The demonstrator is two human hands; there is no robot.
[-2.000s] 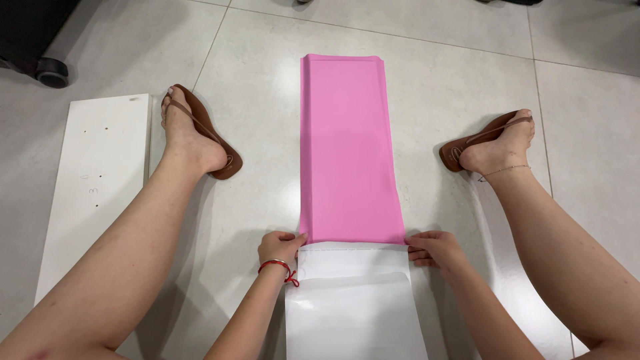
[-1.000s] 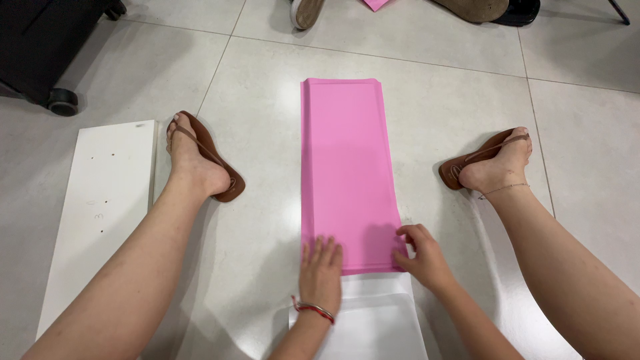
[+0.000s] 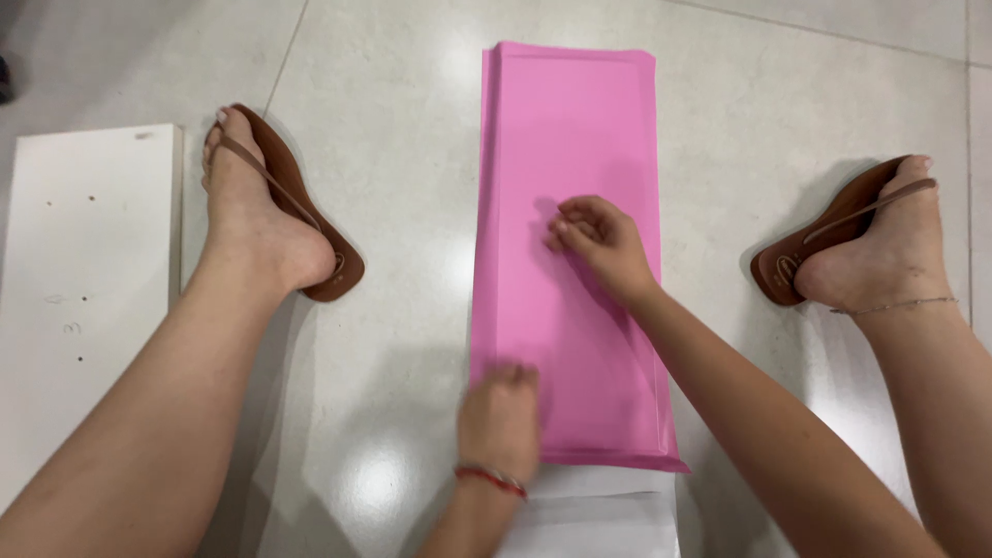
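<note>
A long pink sheet (image 3: 573, 139) lies on the floor between my legs, with the raised outline of a rectangular board or panel showing under it. Its near edge overlaps a glossy white sheet (image 3: 597, 523). Over the middle of the pink sheet is my right hand (image 3: 601, 240), its fingers loosely curled and nothing seen in them. My left hand (image 3: 500, 418), blurred and wearing a red bracelet, is over the near left corner of the pink sheet; whether its fingers press or pinch there I cannot tell.
A white board (image 3: 93, 248) with small holes and pencil marks lies at the left, beside my left foot in a brown flip-flop (image 3: 337, 271). My right foot, in the other flip-flop (image 3: 775, 271), rests on the tiled floor (image 3: 403, 194) at the right.
My right hand has moved from the sheet's near right corner up over its middle. The pink sheet covers more of the white sheet than two seconds ago. The view has come closer.
</note>
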